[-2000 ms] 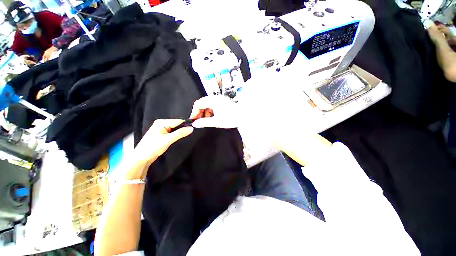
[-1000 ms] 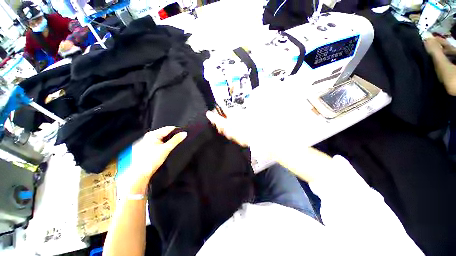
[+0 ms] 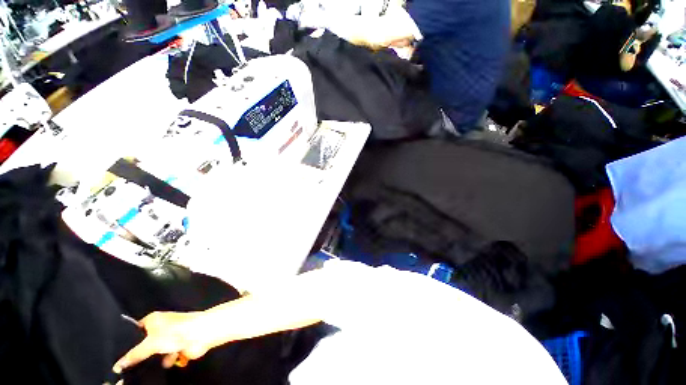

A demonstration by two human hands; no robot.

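The black garment (image 3: 68,301) fills the lower left and lies against the left end of the white sewing machine (image 3: 263,90). My right hand (image 3: 169,338) is over the garment at the lower left, fingers pointing left. An orange spot shows under its palm and a thin tip by its upper fingers, which look like the thread snips (image 3: 180,361), mostly hidden. A small pale bit at the bottom edge below it may be a fingertip of my left hand; the rest is out of the picture. The needle area (image 3: 169,244) is partly washed out by glare.
A framed dark rectangle (image 3: 325,148) lies at the table's right end. Black straps (image 3: 214,124) cross the machine head. A large dark cloth pile (image 3: 466,195) lies right of the table, with a blue crate (image 3: 568,353) at lower right. A person's blue-clad legs (image 3: 462,60) show behind.
The view has swung right, so the machine and garment sit further left. My left hand has all but left the picture. My right hand now shows at the lower left over the garment.
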